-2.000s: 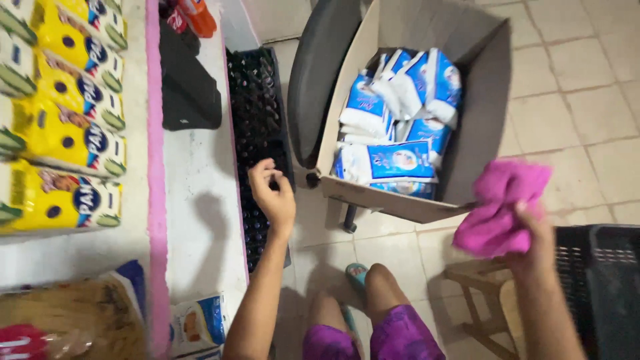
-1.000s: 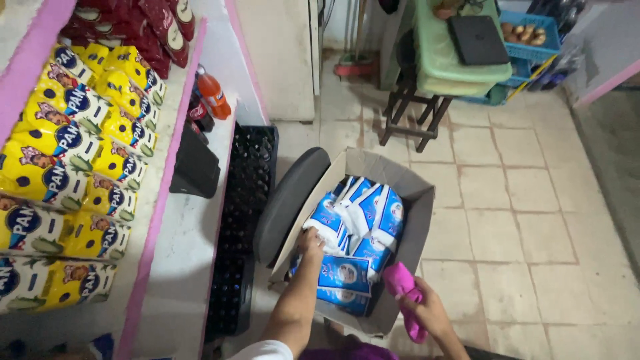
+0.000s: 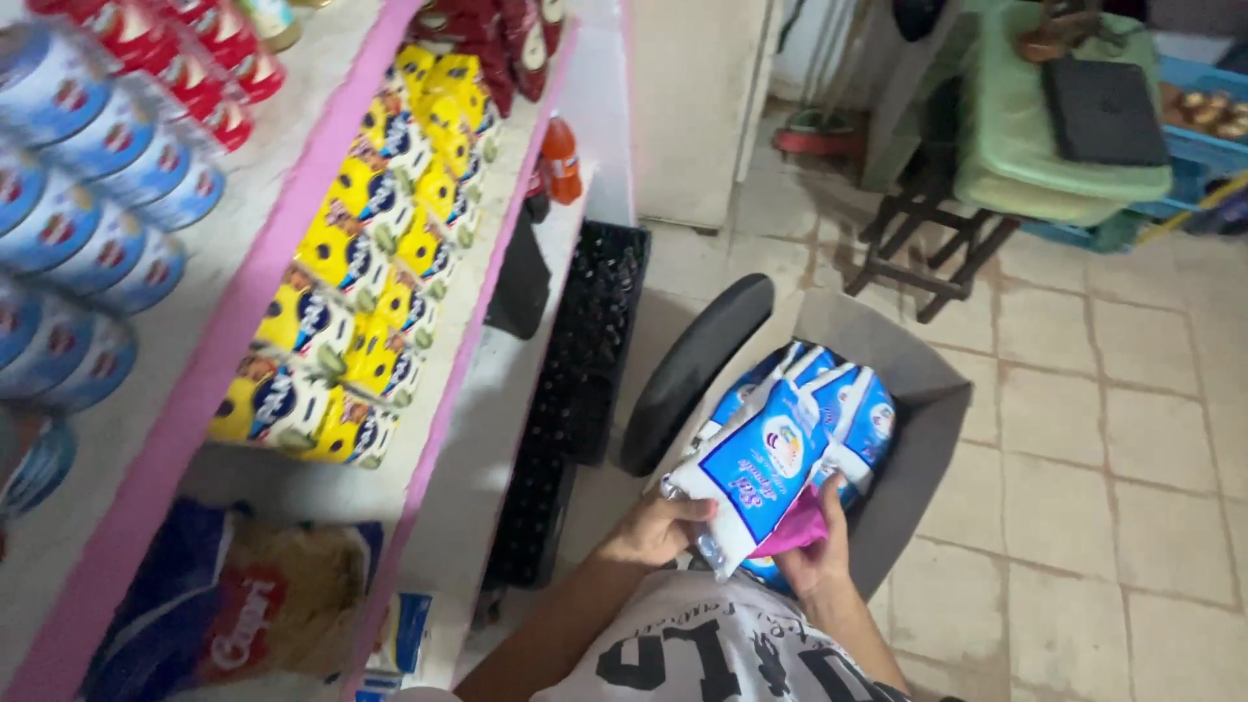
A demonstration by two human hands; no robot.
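Note:
My left hand (image 3: 665,526) grips the lower left end of a blue and white plastic bag of salt (image 3: 765,458), which is tilted above the box. My right hand (image 3: 824,546) holds a pink cloth (image 3: 795,525) against the underside of that bag, at its lower right. Behind and below lies an open cardboard box (image 3: 921,429) with several more blue and white bags (image 3: 863,414) inside. The held bag hides part of them, and part of the cloth.
Shelves at left hold yellow flour packs (image 3: 336,244), blue cans (image 3: 68,234) and a large pasta bag (image 3: 258,604). A black chair back (image 3: 697,375) stands against the box, beside black bottle crates (image 3: 595,331). A green table (image 3: 1014,127) and a dark wooden stool (image 3: 936,249) are farther off.
My left hand has taken hold of a salt bag and lifted it from among the others. My right hand has brought the pink cloth over to it.

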